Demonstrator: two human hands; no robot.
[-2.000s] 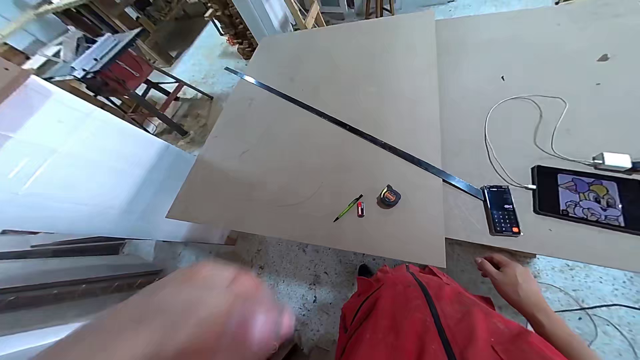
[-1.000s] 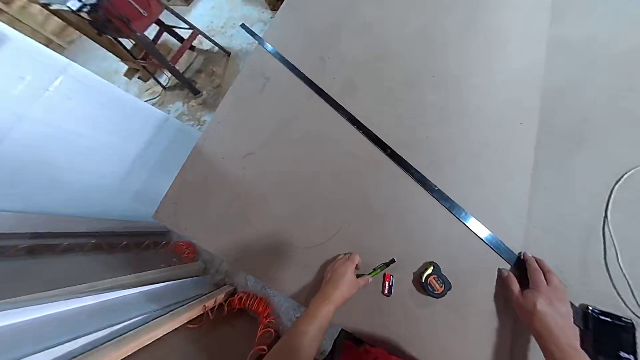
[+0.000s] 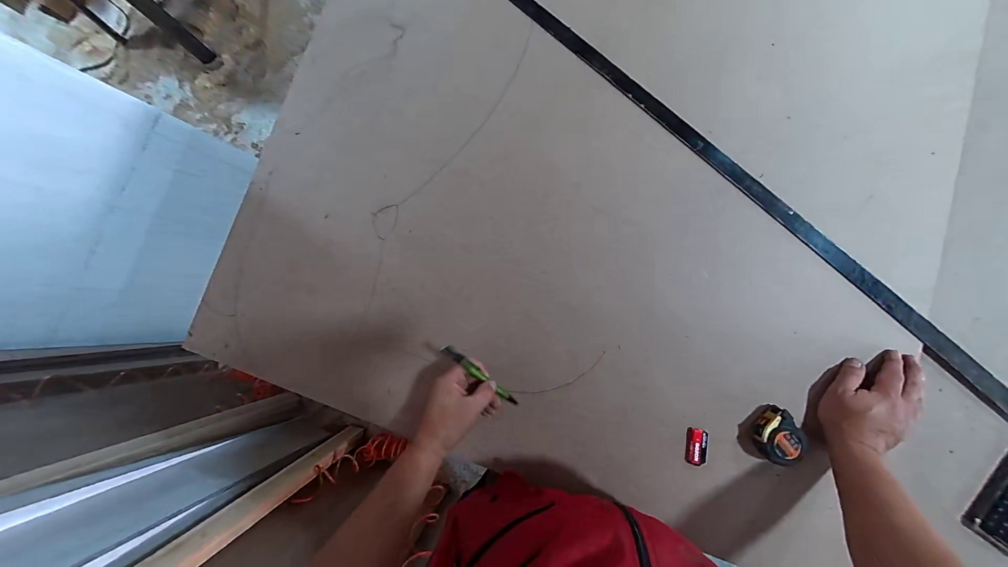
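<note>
My left hand point(image 3: 461, 402) holds a green and black pen point(image 3: 479, 374) over a large beige board point(image 3: 551, 260), its dark tip close to a thin curved line drawn there. Right of it, my right hand point(image 3: 870, 398) rests on the board with curled fingers, just below a long dark metal straightedge point(image 3: 732, 169) that lies diagonally. Whether those fingers touch the straightedge I cannot tell. A black tape measure point(image 3: 780, 435) lies left of my right hand, and a small red battery point(image 3: 696, 446) is farther left. Several faint curved lines mark the board.
A white panel point(image 3: 110, 205) stands past the board's left edge. Long boards or profiles point(image 3: 197, 472) and a coiled orange hose point(image 3: 382, 447) are at the lower left. A dark device with keys point(image 3: 991, 504) lies at the right edge. Machine legs point(image 3: 173, 31) stand on the floor behind.
My left hand has taken up the pen from beside the battery and moved left with it. My right hand has left the straightedge's near end. The view is now closer to the board.
</note>
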